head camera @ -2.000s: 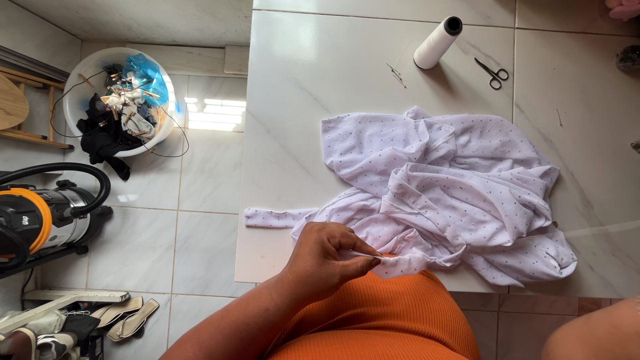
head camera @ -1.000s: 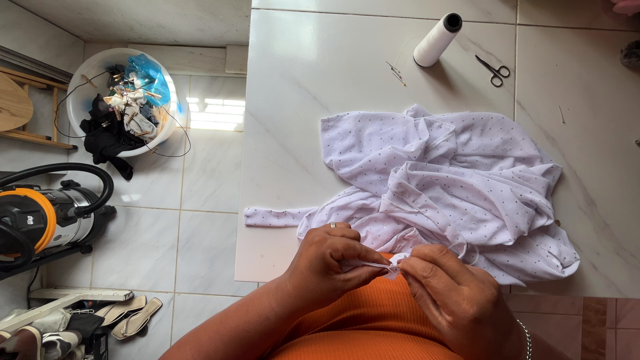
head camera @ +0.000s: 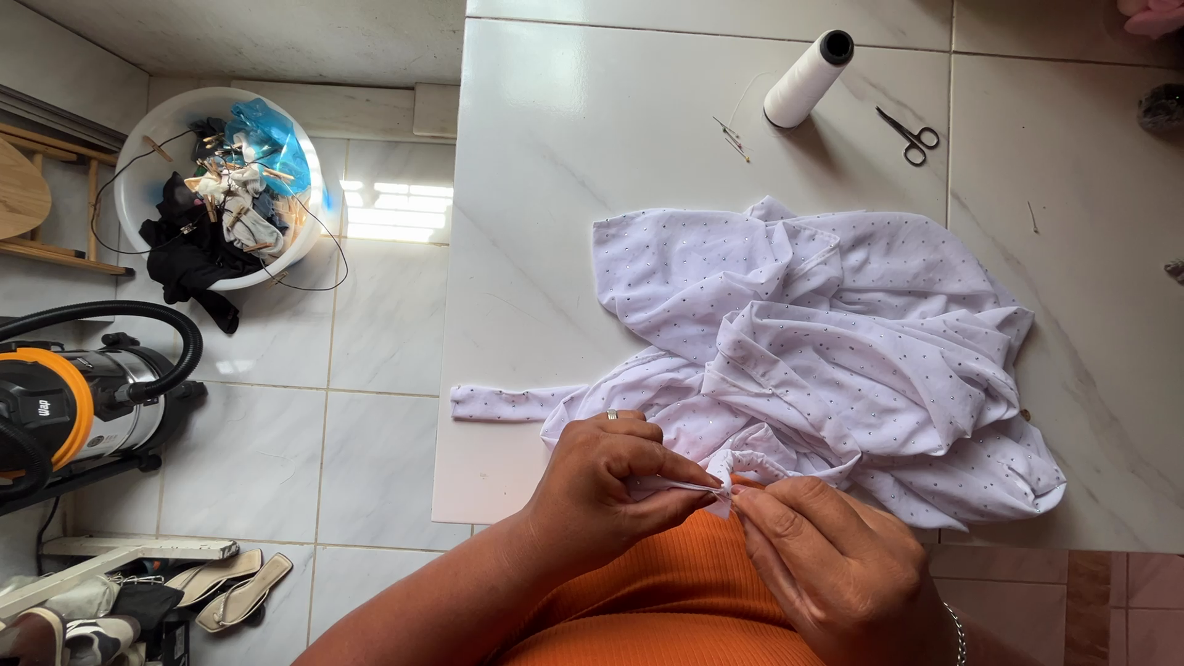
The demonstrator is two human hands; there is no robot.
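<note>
A white garment with small shiny dots (head camera: 851, 361) lies bunched on the pale tiled table, and a narrow strip of it reaches out to the left. At the near edge my left hand (head camera: 620, 481) pinches a folded edge of this fabric between thumb and fingers. My right hand (head camera: 832, 555) meets it there, its fingertips closed at the same fold; whether they hold a needle cannot be seen. Beyond the garment stand a cone of white thread (head camera: 803, 85) and small black-handled scissors (head camera: 908, 139). Several pins or needles (head camera: 731, 139) lie left of the cone.
A single pin (head camera: 1033, 217) lies on the right of the table (head camera: 527, 185). On the floor at left are a white basin (head camera: 139, 176) with clothes and clothespins, a vacuum cleaner (head camera: 102, 398) with a black hose, and sandals (head camera: 242, 592) beside other shoes.
My right hand, out of view two seconds ago, has come in from the lower right to the fold. My left hand keeps its pinch on the fabric.
</note>
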